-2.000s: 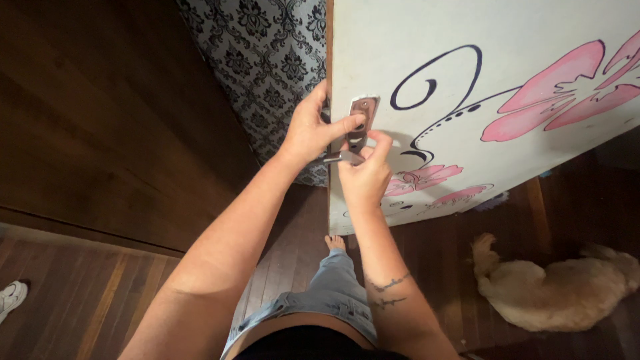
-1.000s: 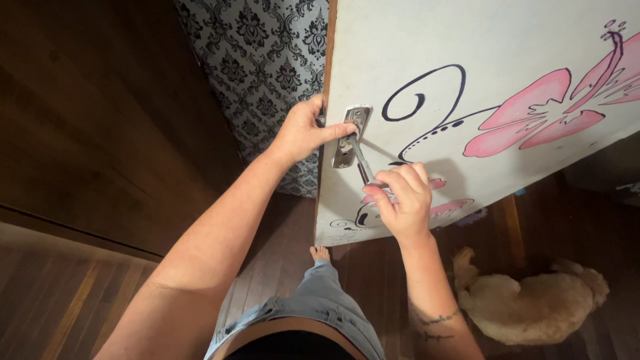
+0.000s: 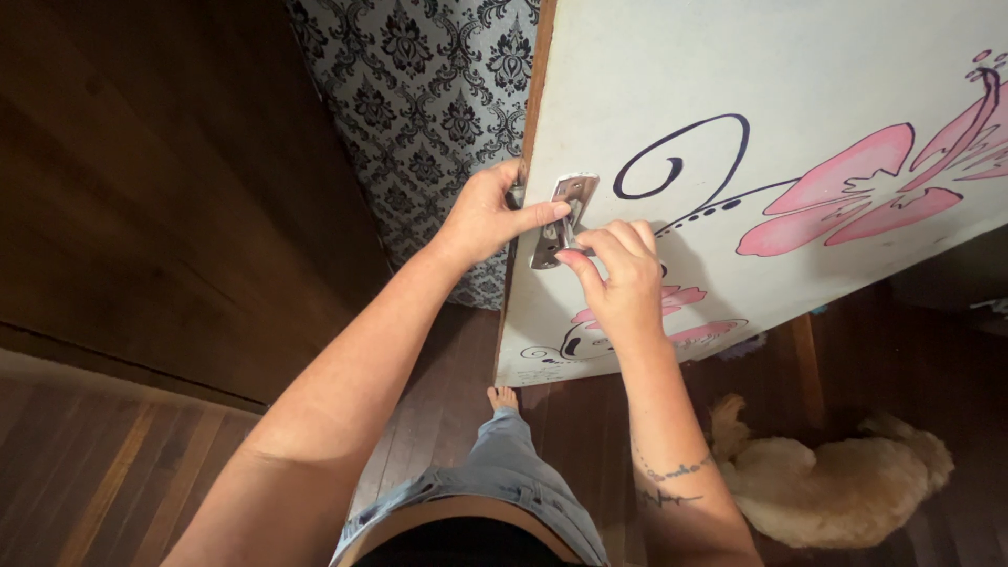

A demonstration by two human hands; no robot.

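Observation:
A white door (image 3: pixel 661 71) painted with pink flowers stands ajar, a metal handle backplate (image 3: pixel 579 186) near its edge. My left hand (image 3: pixel 488 213) wraps around the door's edge, its thumb on the backplate and its fingers hidden behind the door. By the lower half of the plate, my right hand (image 3: pixel 622 272) pinches a metal lever handle (image 3: pixel 568 236) between thumb and fingers. The handle lies close along the plate; whether it is fully seated there cannot be told.
A light-furred dog (image 3: pixel 835 488) lies on the wooden floor (image 3: pixel 441 370) at the lower right. A dark wooden panel (image 3: pixel 157 173) stands at the left, beside a wall with black damask pattern (image 3: pixel 425 102). My bare foot (image 3: pixel 502 398) is near the door's bottom corner.
Since one second ago, my right hand has moved up and left toward the plate with the handle, which then angled down to the right away from it. My left hand stays at the door's edge.

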